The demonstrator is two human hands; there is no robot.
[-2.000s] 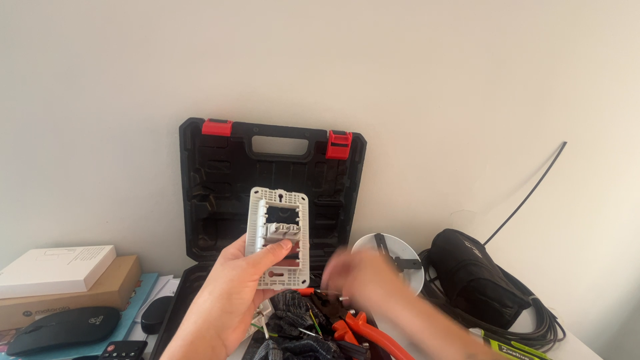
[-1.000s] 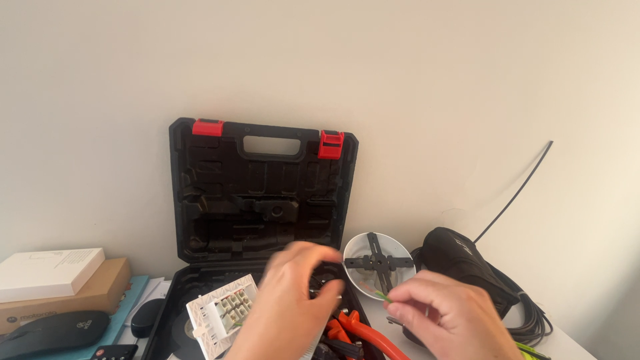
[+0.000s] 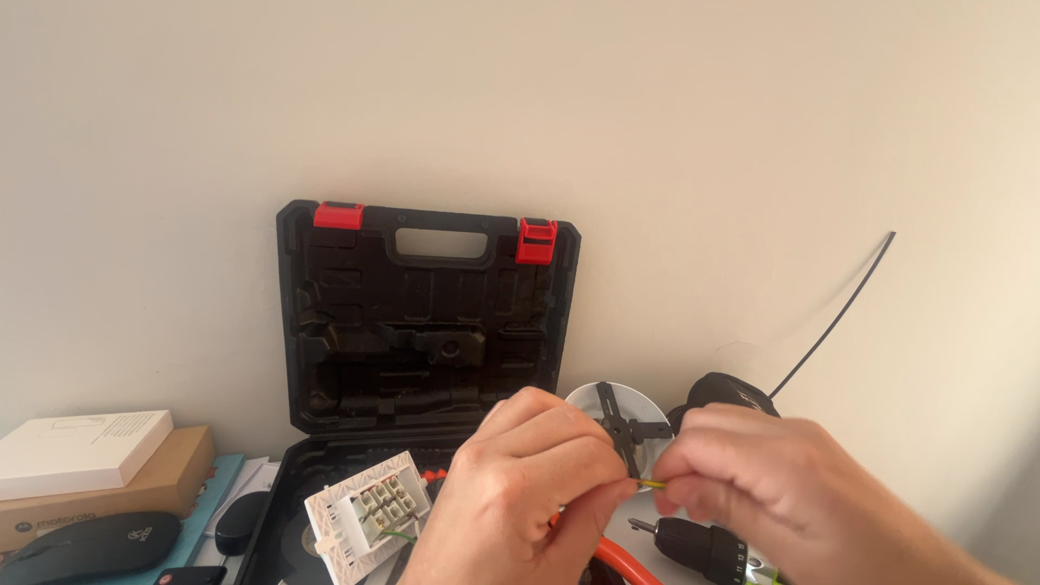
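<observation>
Between the fingertips of both hands is a short green-and-yellow wire (image 3: pixel 652 484). My left hand (image 3: pixel 528 479) pinches its bared-looking end, while my right hand (image 3: pixel 747 479) grips the insulated part. Left of my left hand, a white electrical outlet plate with its terminal module (image 3: pixel 366 516) lies tilted in the black tool case (image 3: pixel 431 325), its back facing up and a green wire at its lower edge. Orange tool handles (image 3: pixel 621 561) show below my left hand, partly hidden.
Behind the hands stands a round white fixture (image 3: pixel 581 398) with a black cross bracket. A drill (image 3: pixel 691 544) lies below my right hand, and a black pouch (image 3: pixel 727 390) sits behind it. At left are stacked boxes (image 3: pixel 106 496), a computer mouse (image 3: pixel 97 544) and papers.
My left hand has let go of the outlet plate, which now lies in the case. Both hands have come together at the green-and-yellow wire.
</observation>
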